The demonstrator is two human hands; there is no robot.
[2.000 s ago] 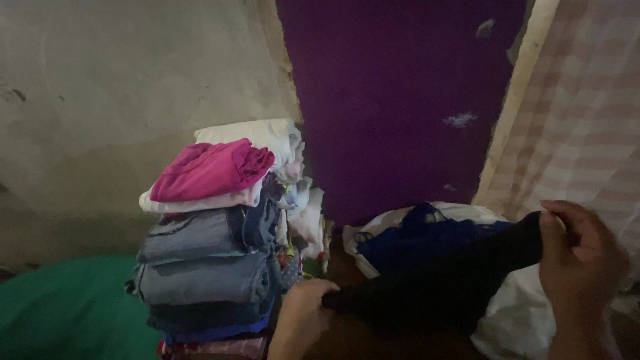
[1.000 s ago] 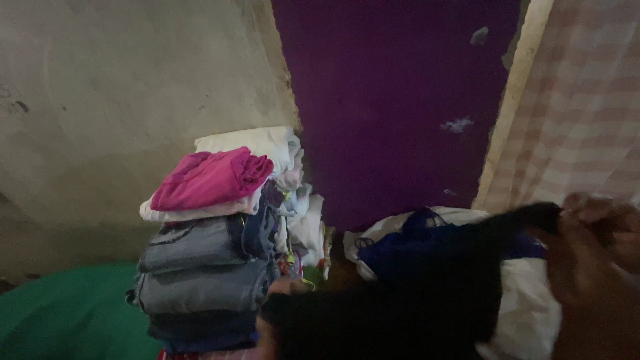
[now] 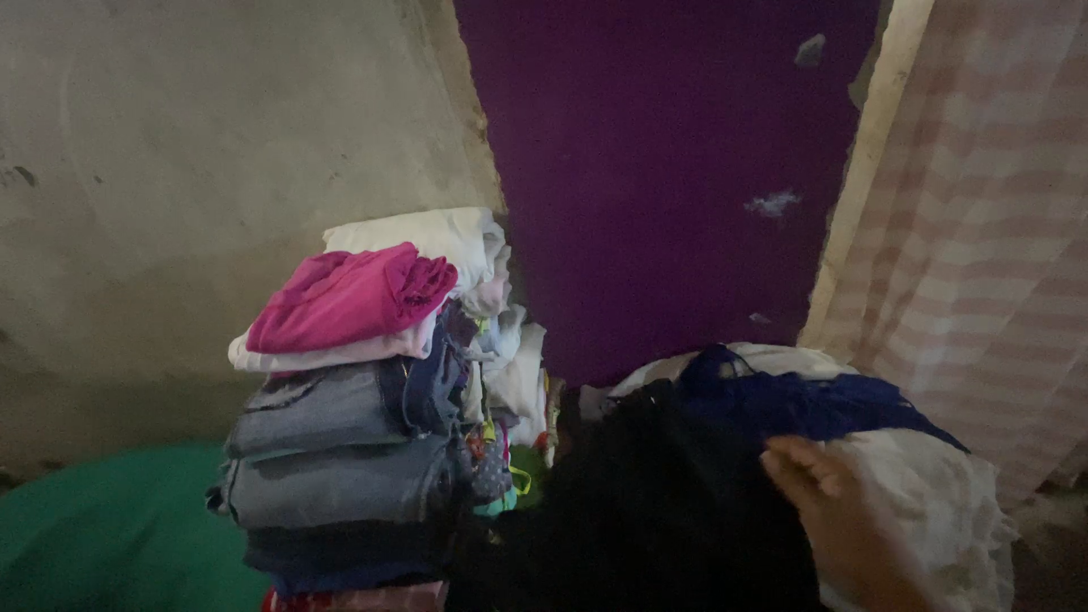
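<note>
A black cloth garment (image 3: 663,510) fills the lower middle, spread out in front of the purple panel. At its right edge is my right hand (image 3: 837,514), blurred, fingers bent toward the cloth; whether it grips the cloth cannot be told. My left hand does not show. Behind the black cloth, a dark blue garment (image 3: 790,404) lies on white cloth (image 3: 926,501). On the left stands a stack of folded clothes: a pink garment (image 3: 348,302) on top of a white one, above folded blue jeans (image 3: 340,484) and darker items.
A folded white cloth (image 3: 425,242) and other light garments are piled behind the jeans. Green fabric (image 3: 127,527) lies at the lower left. A bare wall (image 3: 212,127) and a purple panel (image 3: 663,170) stand behind. A checked curtain (image 3: 960,212) hangs at the right.
The black garment, earlier stretched between both hands, now hangs or lies spread in the lower middle. My left hand has gone out of view. My right hand has moved left and down from the right edge.
</note>
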